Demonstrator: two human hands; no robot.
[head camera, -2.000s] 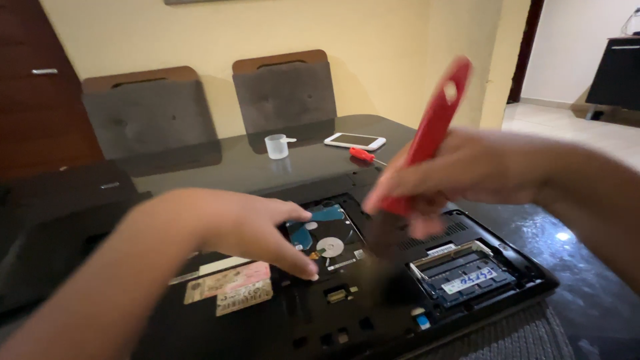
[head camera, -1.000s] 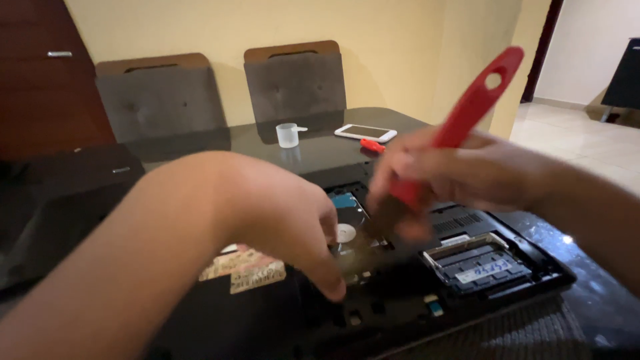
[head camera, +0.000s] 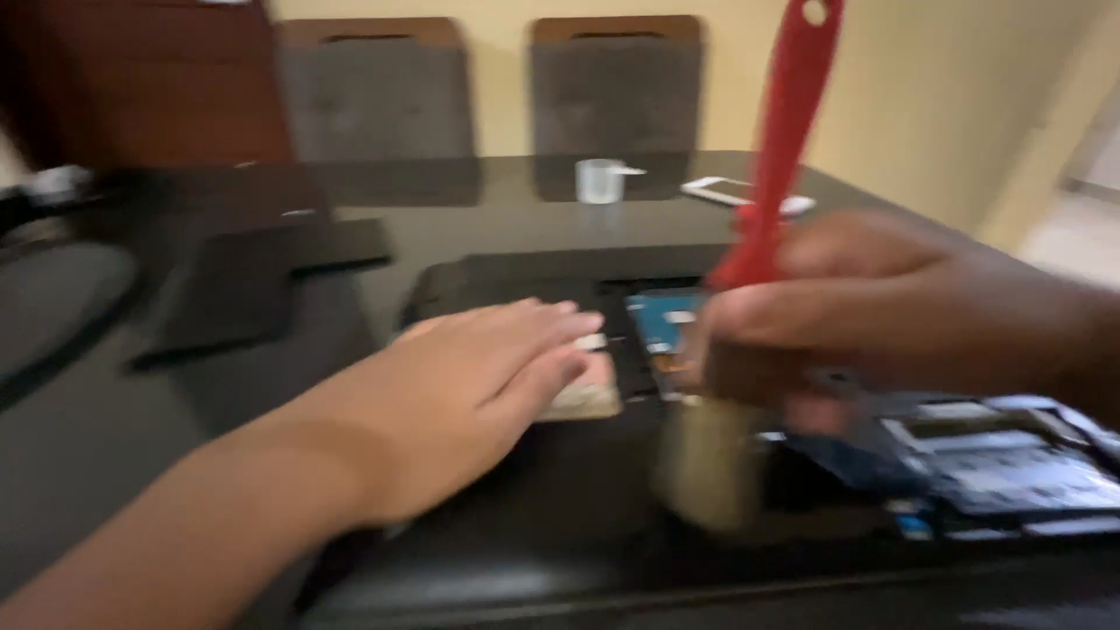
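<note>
A black laptop (head camera: 560, 490) lies upside down on the dark table, its underside opened up. My right hand (head camera: 840, 315) grips a red-handled brush (head camera: 792, 122), whose pale bristles are blurred over the laptop's casing. Flat on the left part of the casing rests my left hand (head camera: 490, 385), partly over a worn paper label (head camera: 595, 389), with nothing seen held in it. Between the hands shows a blue-topped hard drive (head camera: 661, 319) in its bay, partly hidden by the right hand. Right of the brush is an open bay with a memory module (head camera: 1024, 468), blurred.
Behind the laptop stand a translucent measuring cup (head camera: 600, 182) and a white phone (head camera: 722, 190). Dark flat panels (head camera: 227, 297) lie to the left, beside a dark round-edged object (head camera: 61, 306). Two grey chairs (head camera: 376, 105) stand beyond the table.
My left hand has moved from beside the hard drive leftward onto the label. The brush is now more upright, its bristles over the casing nearer the front edge. The view has turned left.
</note>
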